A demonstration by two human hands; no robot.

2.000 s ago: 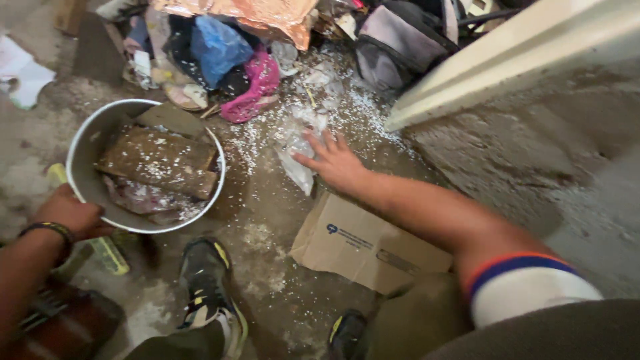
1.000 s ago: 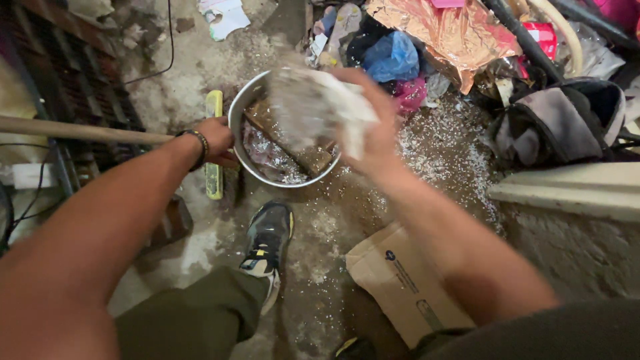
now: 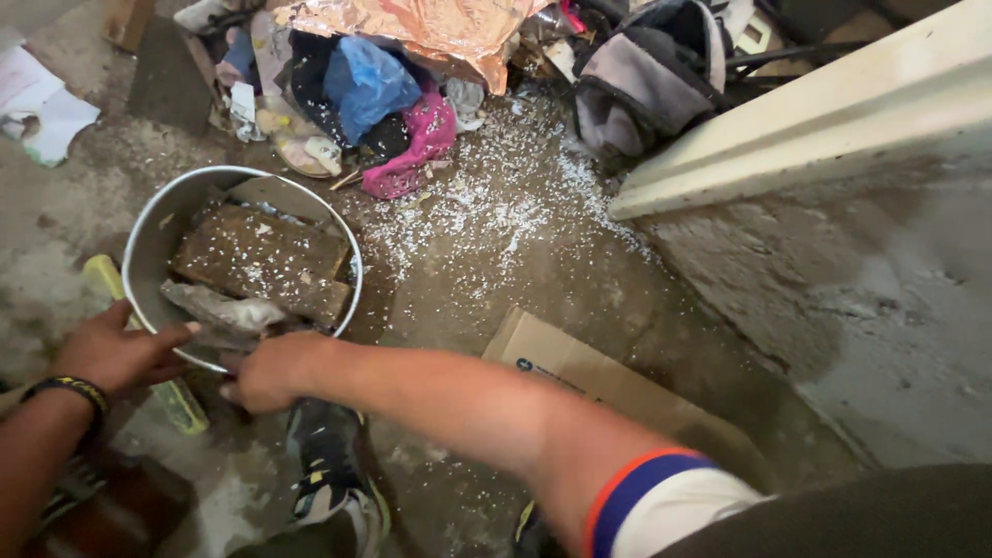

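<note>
A round metal pot stands on the floor at left, holding a brown wooden block sprinkled with white bits and a crumpled translucent plastic bag. My left hand, with a dark wristband, is at the pot's near left rim; its fingers are around the rim. My right hand reaches across to the near rim, close to the bag; its fingertips are partly hidden, and whether it grips anything is unclear. A yellow-green tool or bar lies under my left hand.
White bits are scattered over the concrete floor. A flattened cardboard box lies near my shoes. Behind are a blue plastic bag, pink cloth, copper-coloured foil and a grey bag. A rough wall stands at right.
My right hand has moved from the floor beside the cardboard to over the pot with crumpled plastic, then to the near rim. The plastic by the pink cloth is gone from the floor; crumpled plastic now lies in the pot.
</note>
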